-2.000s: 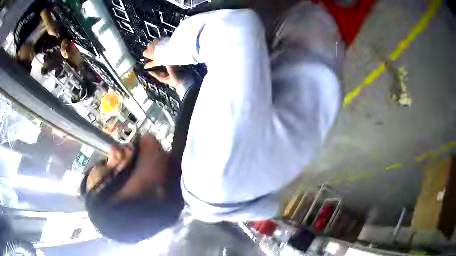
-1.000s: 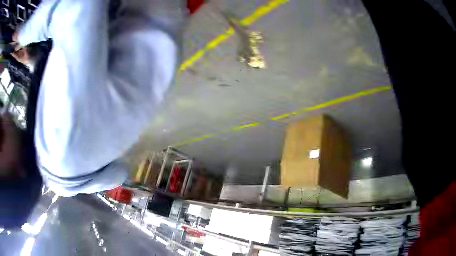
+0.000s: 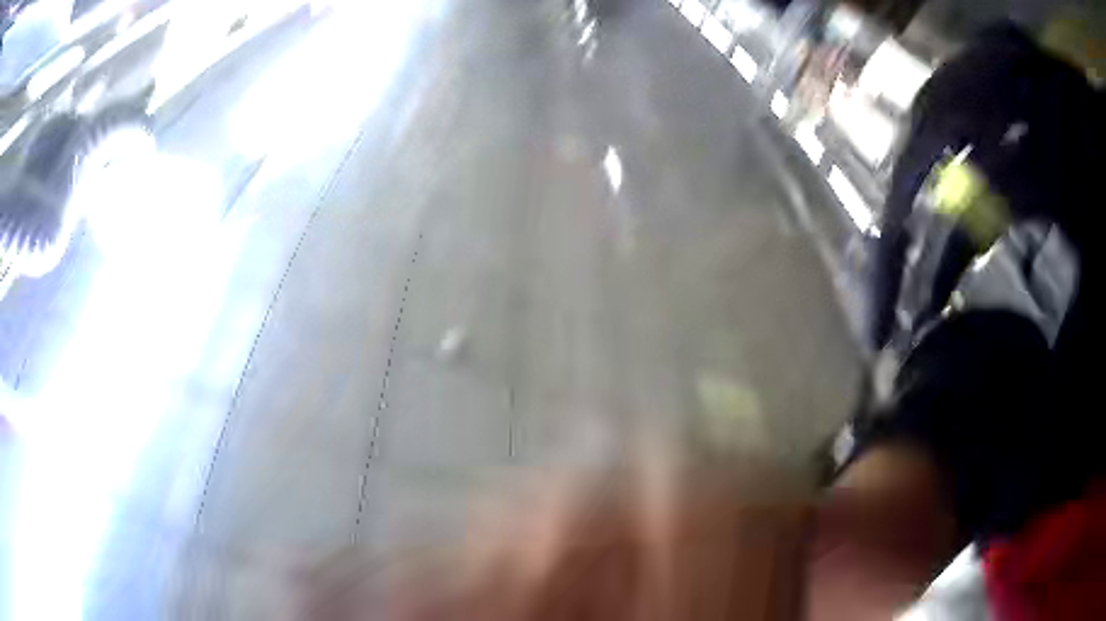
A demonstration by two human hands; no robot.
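A large, blurred bare hand (image 3: 655,546) fills the bottom of the view, very close to the camera. Its fingers smear together, and I cannot tell whether it is my left or right hand, or whether it holds anything. Its wrist side lies at the lower right, near a dark sleeve (image 3: 970,376). No second hand can be made out. No work piece, tray or sheet can be made out.
Grey floor (image 3: 546,267) fills the middle. Strong white glare (image 3: 158,279) covers the left. Dark clothing with a grey patch (image 3: 1037,279) is at the right, and red cloth (image 3: 1049,564) at the lower right. Blurred shelving or goods (image 3: 861,97) line the upper right.
The view has swung away from the person in pale clothing, the bench and the cardboard box. A blurred hand has come in at the bottom, close to the camera.
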